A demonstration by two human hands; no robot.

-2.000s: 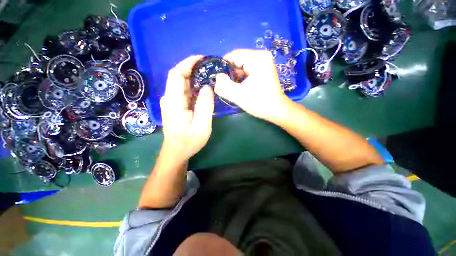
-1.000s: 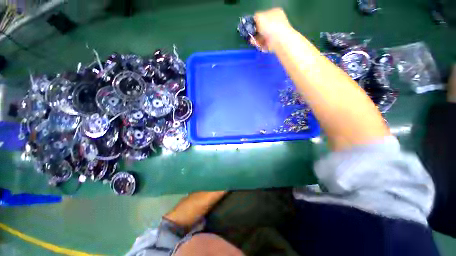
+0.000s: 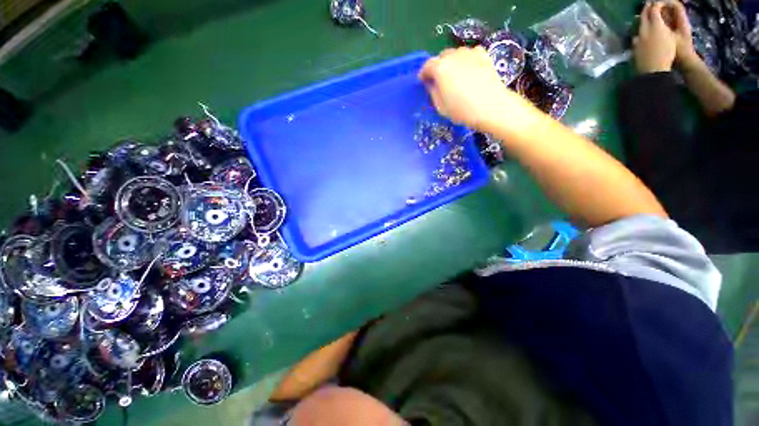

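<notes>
My right hand [image 3: 466, 83] is above the top right corner of the blue plastic tray [image 3: 333, 241], fingers curled downward; whether it holds something is hidden. Small metal springs [image 3: 449, 162] lie loose in the tray's right side. One round wired unit [image 3: 346, 10] lies apart beyond the tray at the top edge, its lead trailing right. My left hand is out of sight; only its forearm shows low in the view. A large pile of round units [image 3: 218, 215] is left of the tray, a smaller pile [image 3: 504, 60] at its right.
A clear plastic parts bag [image 3: 582, 37] lies beyond the right pile. Another person's hands [image 3: 663, 37] and dark sleeves are at the top right, beside more dark parts. A single round unit [image 3: 206, 382] lies at the near left. A blue strap-like item [image 3: 545, 242] is near my right sleeve.
My right hand has let go of the round unit, now lying on the far surface, and come back to the tray's corner. My left hand has left the tray area. The view has turned.
</notes>
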